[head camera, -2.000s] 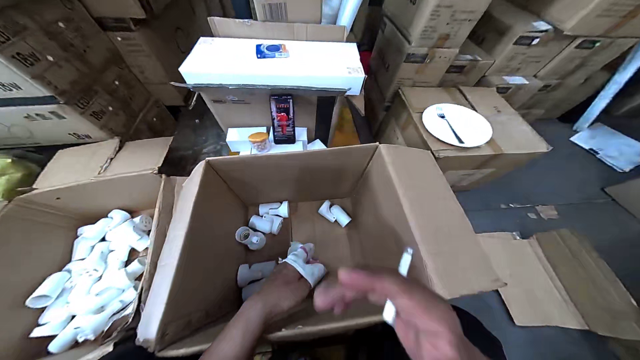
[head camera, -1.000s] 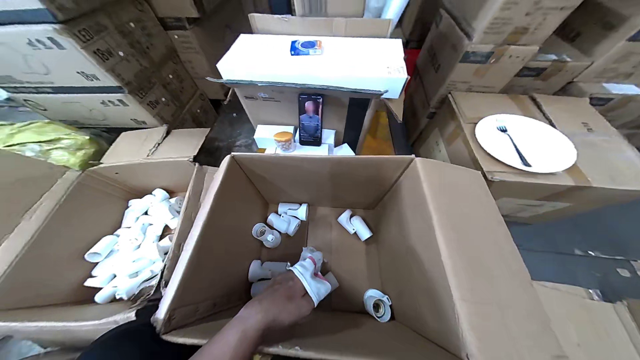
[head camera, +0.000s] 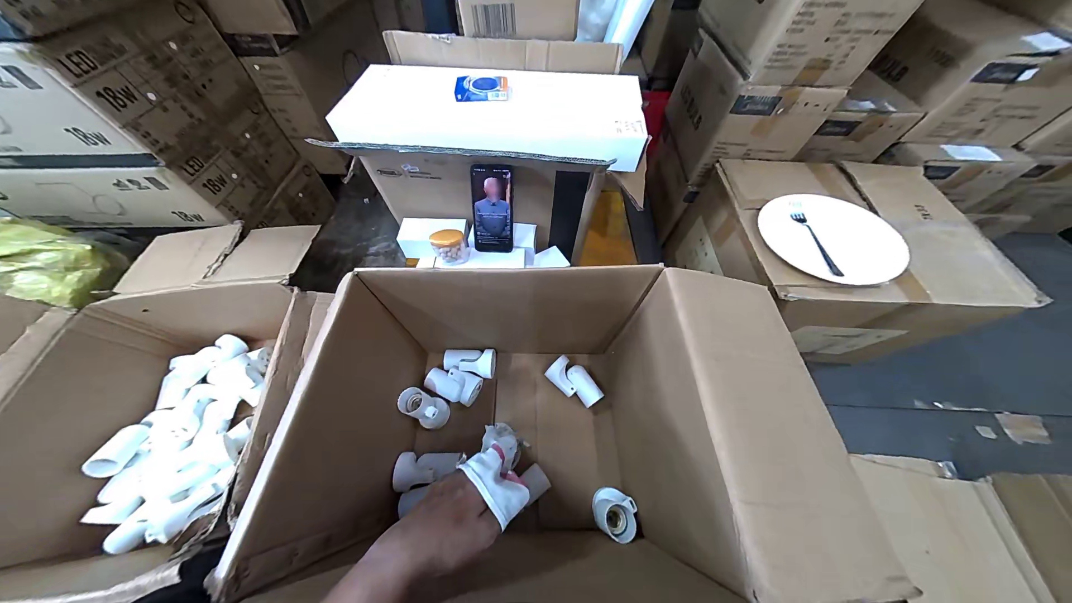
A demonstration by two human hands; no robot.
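Observation:
My left hand (head camera: 456, 519) reaches down into the middle cardboard box (head camera: 519, 314), a white cloth wrap (head camera: 496, 486) with pink marks over its fingers. The cloth hides the fingertips, so I cannot tell if they grip anything. A white cylindrical piece (head camera: 536, 483) shows against the cloth's right side. Left of the hand lie white jointed lamp holders (head camera: 410, 471), partly covered by it. Farther back are several more (head camera: 452, 384), and another jointed one (head camera: 574, 381) is right of them. A lamp holder (head camera: 615, 514) with its socket facing up lies at the lower right. My right hand is out of view.
An open box (head camera: 50, 410) at the left holds many white fittings (head camera: 180, 452). Behind the middle box, a phone (head camera: 492, 208) stands beside an orange-lidded jar (head camera: 449, 246). A plate (head camera: 837, 251) with a fork (head camera: 816, 243) rests on a carton (head camera: 946, 276). Stacked cartons surround the area.
My right hand, seen over the box two seconds ago with a thin white object, has left the view. The lower-right lamp holder shows since the middle frame. My left hand stays low in the box.

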